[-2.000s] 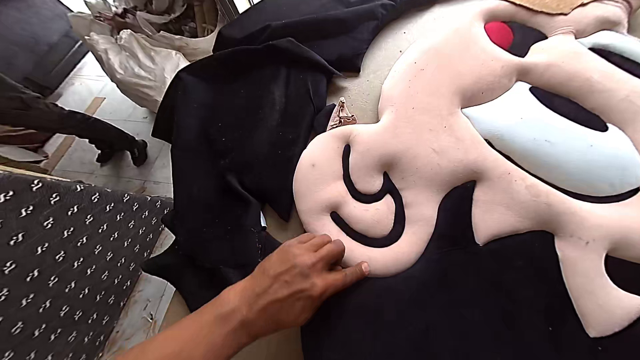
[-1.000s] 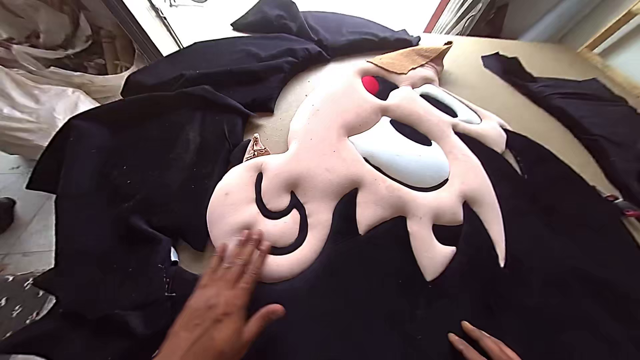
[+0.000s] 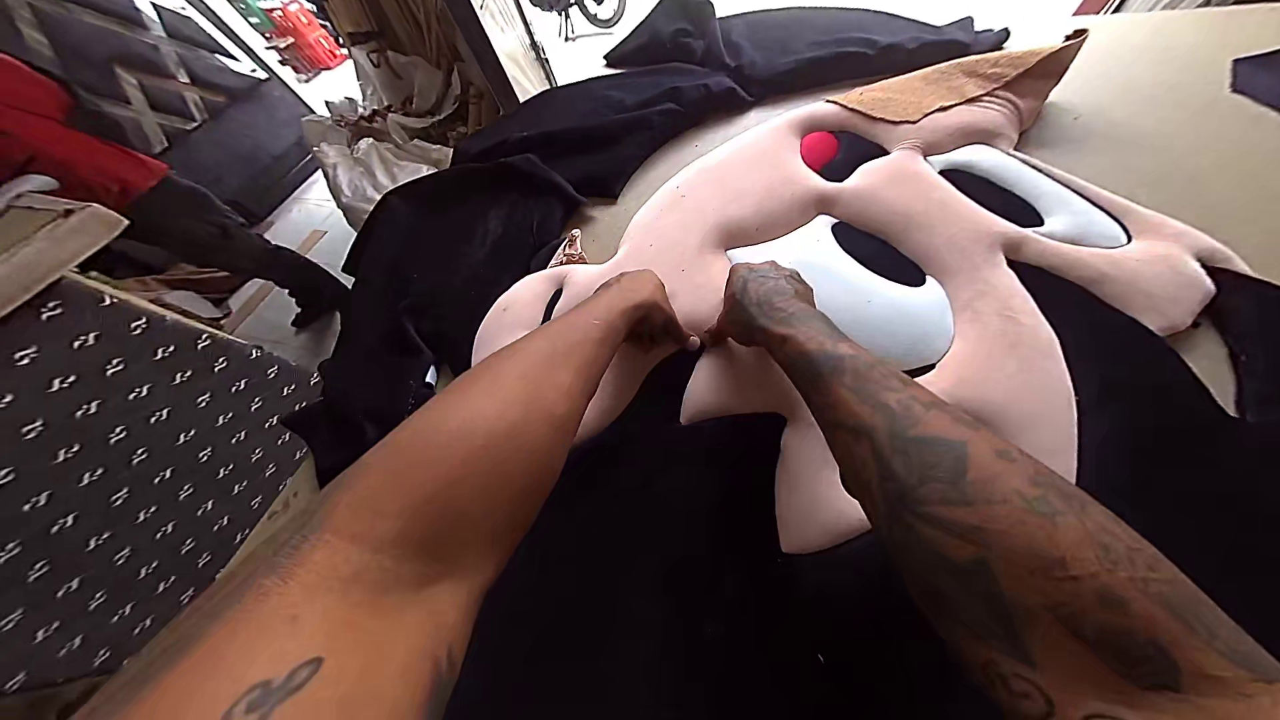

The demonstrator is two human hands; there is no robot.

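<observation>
A padded cartoon face of pale pink fabric point(image 3: 740, 210) lies across the worktable, with white eyes point(image 3: 880, 310), black pupils and a red spot point(image 3: 820, 152). Black fabric point(image 3: 640, 560) borders it below. My left hand point(image 3: 655, 310) and my right hand point(image 3: 755, 305) meet at the tip of a black point between two pink parts, beneath the near eye. Their fingertips press or pinch there; whether cloth is gripped between them is hidden. My left forearm covers part of the curved black line on the rounded pink part. A piece of tan fabric point(image 3: 960, 85) lies over the far edge.
Loose black fabric point(image 3: 450, 230) hangs at the table's left side. Patterned dark material point(image 3: 120, 470) covers a surface at lower left. A person in red and dark clothing point(image 3: 200, 210) stands beyond it. Whitish sacks point(image 3: 380, 160) stand by the doorway, and a wheel shows outside.
My left hand has moved off the rounded pink part to the black point. My right hand, at the lower edge a second ago, has joined it there. The view has shifted.
</observation>
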